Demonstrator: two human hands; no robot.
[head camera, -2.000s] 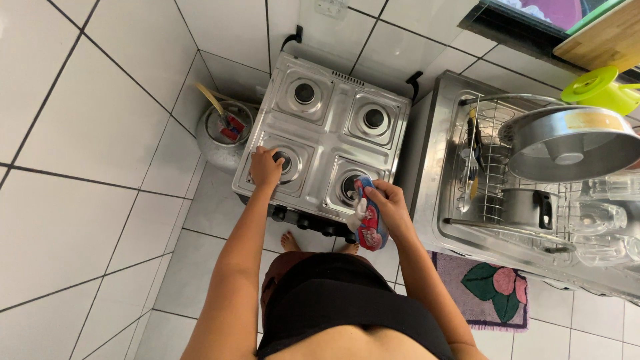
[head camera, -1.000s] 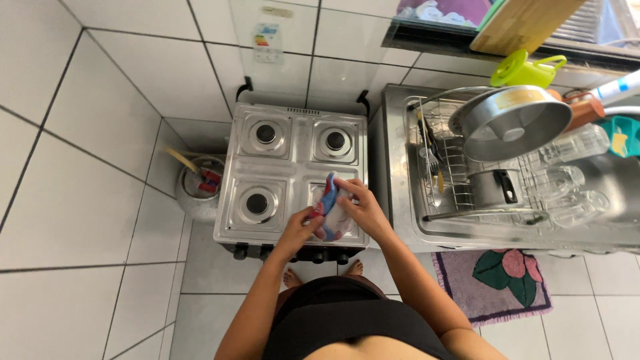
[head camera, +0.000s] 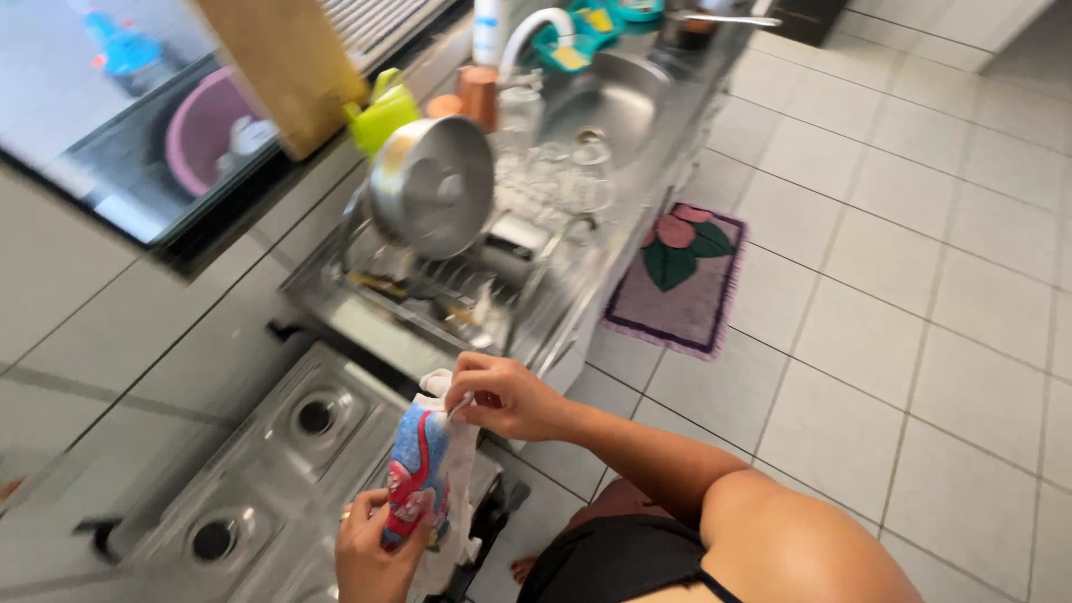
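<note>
A cloth (head camera: 423, 473) with a blue, red and white print is stretched between my two hands over the right side of the steel gas stove (head camera: 276, 452). My left hand (head camera: 377, 536) grips its lower end, thumb on the printed face, a ring on one finger. At the upper end, my right hand (head camera: 502, 398) pinches a white edge between thumb and fingers. Two burners show to the left of the cloth; the other part of the stove top lies behind the cloth and my left hand.
Beyond the stove runs a steel counter with a wire dish rack (head camera: 435, 293), a round metal pan (head camera: 435, 186), clear glasses (head camera: 578, 176) and a sink (head camera: 611, 100). A flowered rug (head camera: 678, 280) lies on the tiled floor. A wooden board (head camera: 276, 67) stands by the window.
Two seconds ago my left hand was on the stove top and only my right hand held the cloth; now both hold it, more spread out. The view has swung right toward the counter and floor.
</note>
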